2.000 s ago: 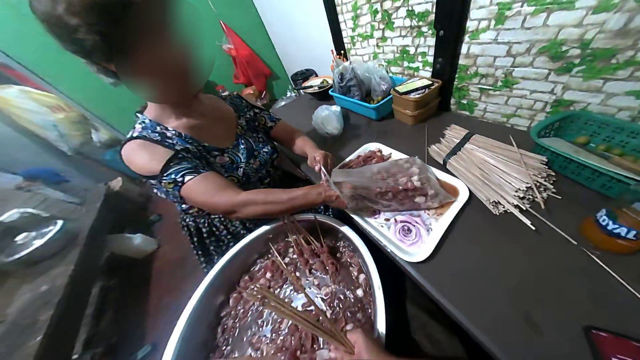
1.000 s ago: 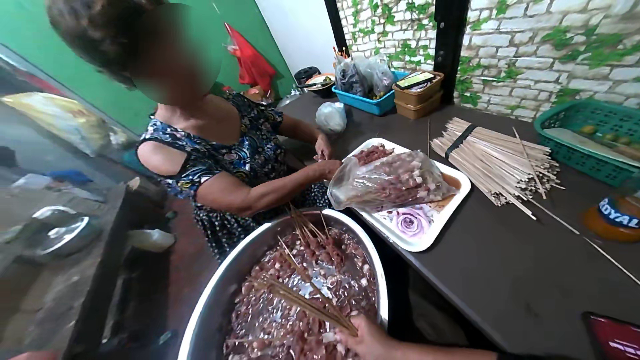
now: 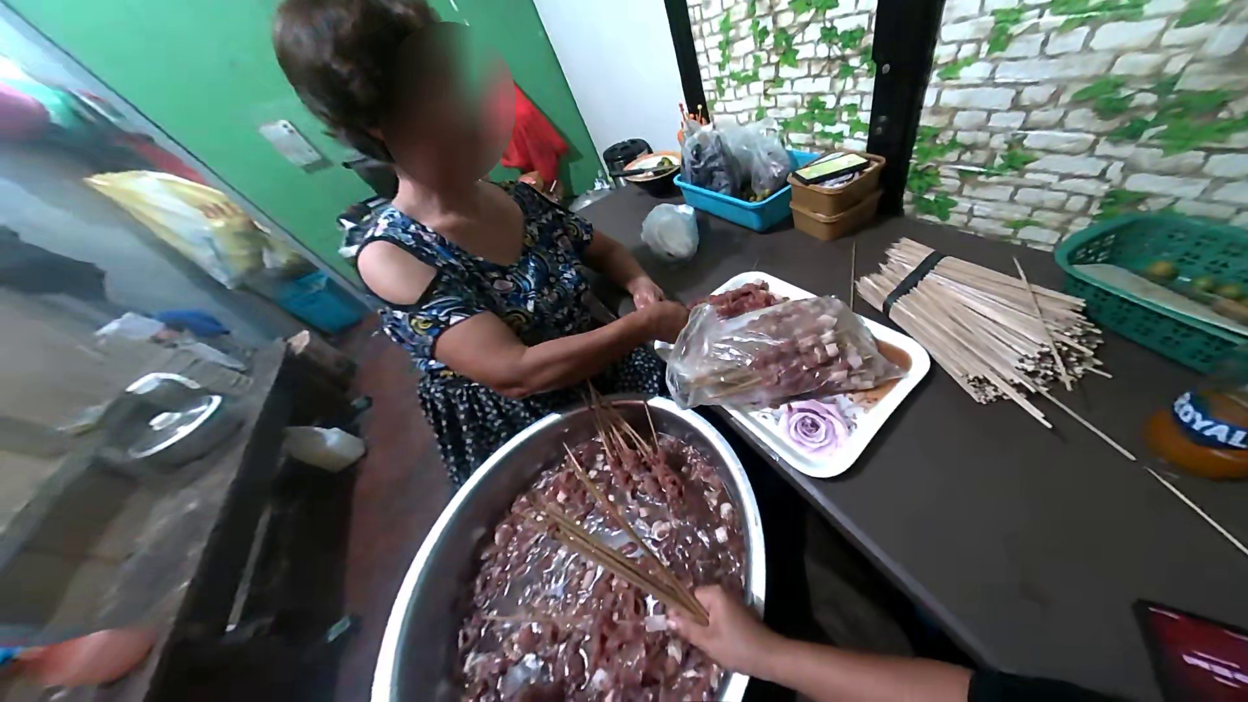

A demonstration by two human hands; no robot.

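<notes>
My right hand (image 3: 721, 629) is closed around the lower ends of a bunch of bamboo skewers (image 3: 614, 561), over a big metal basin (image 3: 414, 585) of wet, cut raw meat pieces (image 3: 546, 595). A pale piece shows at my fingertips. My left hand is not in view. Skewers threaded with meat (image 3: 639, 458) lean inside the far rim. Across the basin, a person's hands (image 3: 663, 312) are at a clear plastic bag of skewered meat (image 3: 795, 356), which lies on a white floral tray (image 3: 834, 458). More meat (image 3: 746, 299) lies on the tray behind the bag.
On the dark table (image 3: 936, 517) are banded bare bamboo skewers (image 3: 975, 312), a green basket (image 3: 1111, 302), a jar (image 3: 1204, 429), a blue basket (image 3: 731, 205) holding bags, and brown containers (image 3: 838, 200). A lidded pot (image 3: 175, 424) stands left. A blurred orange-red shape is at lower left.
The other person's near hand has drawn back from over the bag to its left end, and the bag lies lower on the tray. My right hand keeps its skewers over the basin.
</notes>
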